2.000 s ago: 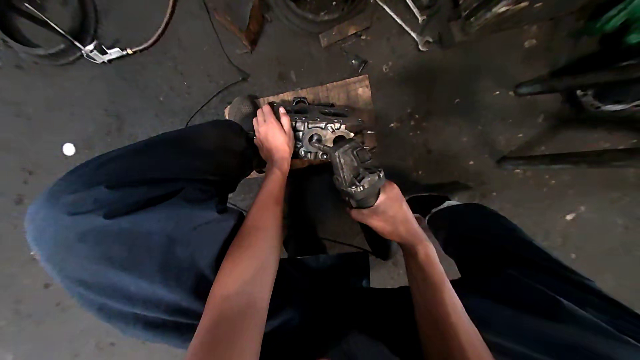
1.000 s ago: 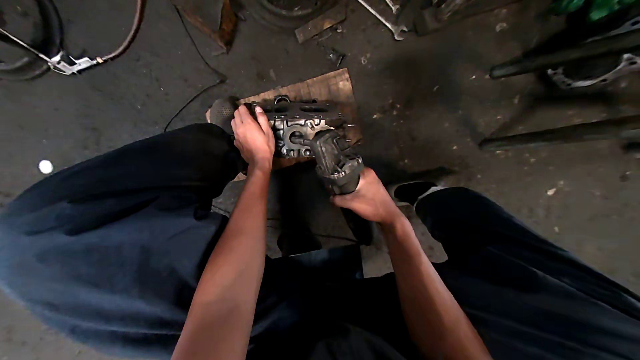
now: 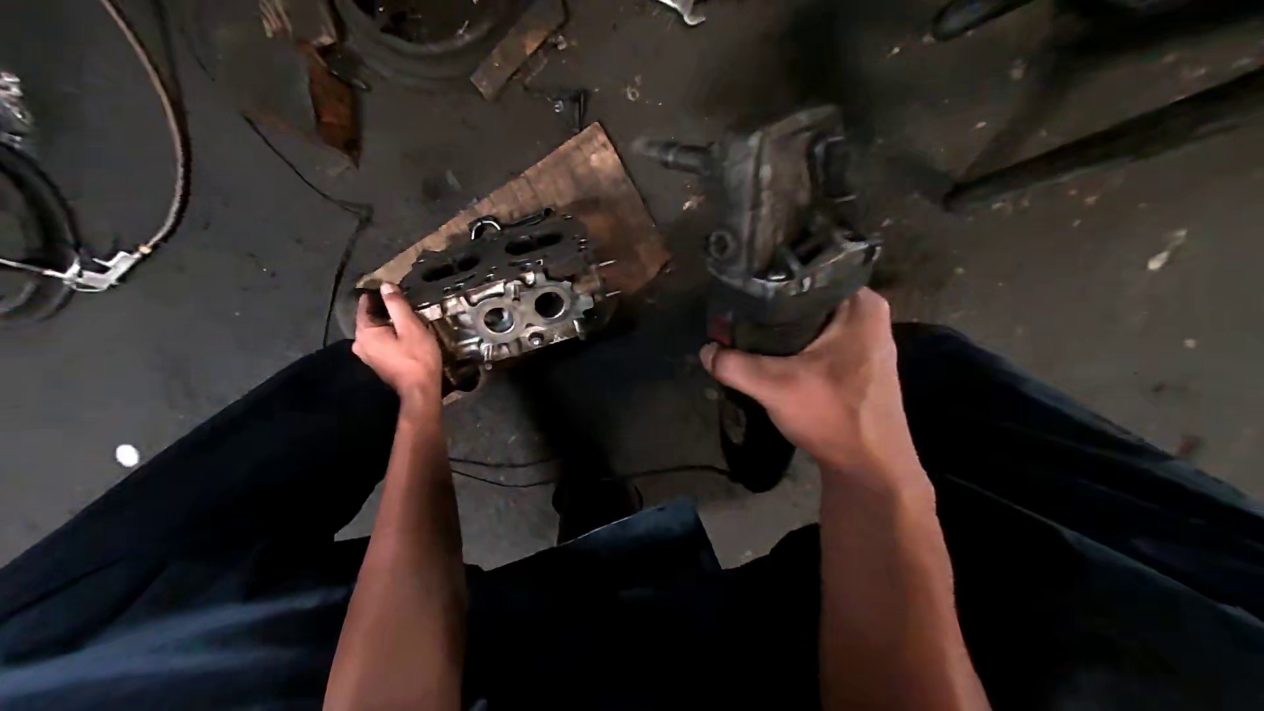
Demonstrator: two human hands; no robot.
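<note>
A metal engine cylinder head (image 3: 513, 296) lies on a wooden board (image 3: 592, 178), its face with two round ports turned up toward me. My left hand (image 3: 400, 346) grips the left end of the cylinder head, thumb on top, its other fingers partly hidden. Off to the right, my right hand (image 3: 829, 385) holds a dark, corded-looking power tool (image 3: 790, 217) by its body, raised clear of the cylinder head. A blurred spindle or bit sticks out leftward from the tool's head.
Thin black cable (image 3: 504, 482) runs across the floor between my legs. Beyond the board lie a wood scrap (image 3: 518, 49), a rusty piece (image 3: 334, 104) and a wheel-like ring (image 3: 425, 49). An air hose with a metal fitting (image 3: 104, 270) is at left, a dark bar (image 3: 1106, 138) at right.
My right hand has lifted the power tool off the cylinder head and moved it right, uncovering the round ports. My left hand has stayed at the cylinder head's left end.
</note>
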